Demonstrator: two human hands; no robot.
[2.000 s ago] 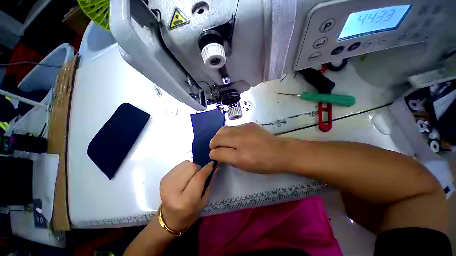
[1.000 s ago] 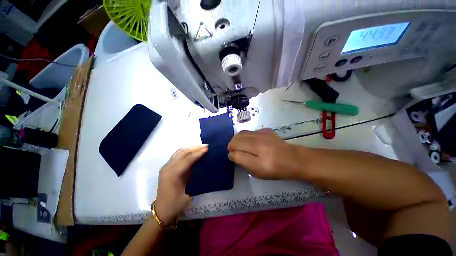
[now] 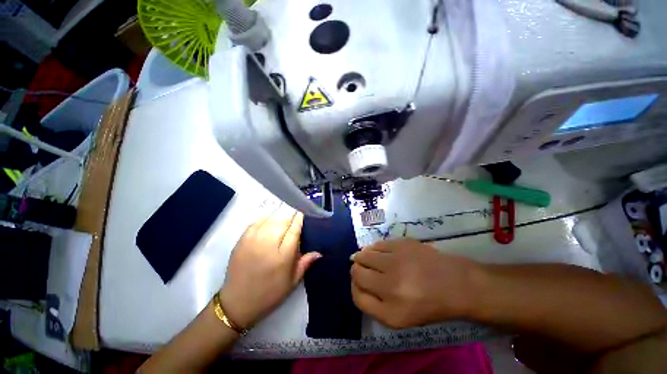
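A navy fabric piece (image 3: 333, 281) lies lengthwise on the table, its far end at the presser foot and needle area (image 3: 328, 196) of the white sewing machine (image 3: 409, 80). The machine head partly hides that end. My left hand (image 3: 267, 259) rests along the piece's left edge, thumb on the fabric, fingers towards the machine. My right hand (image 3: 398, 281) is at its right edge with curled fingers, fingertips at the edge. A second navy piece (image 3: 184, 225) with a slanted corner lies flat at the left.
A green-handled tool (image 3: 508, 192) and red-handled snips (image 3: 503, 220) lie right of the needle area. A green fan (image 3: 179, 33) stands behind. Cardboard (image 3: 99, 219) edges the table's left side. A ruler tape (image 3: 431, 334) runs along the front. A parts tray (image 3: 635, 219) is at the right.
The navy piece, folded in my hands at first, now lies flat with its far end at the presser foot. My left hand has moved forward beside it. The view has shifted, showing more of the machine head.
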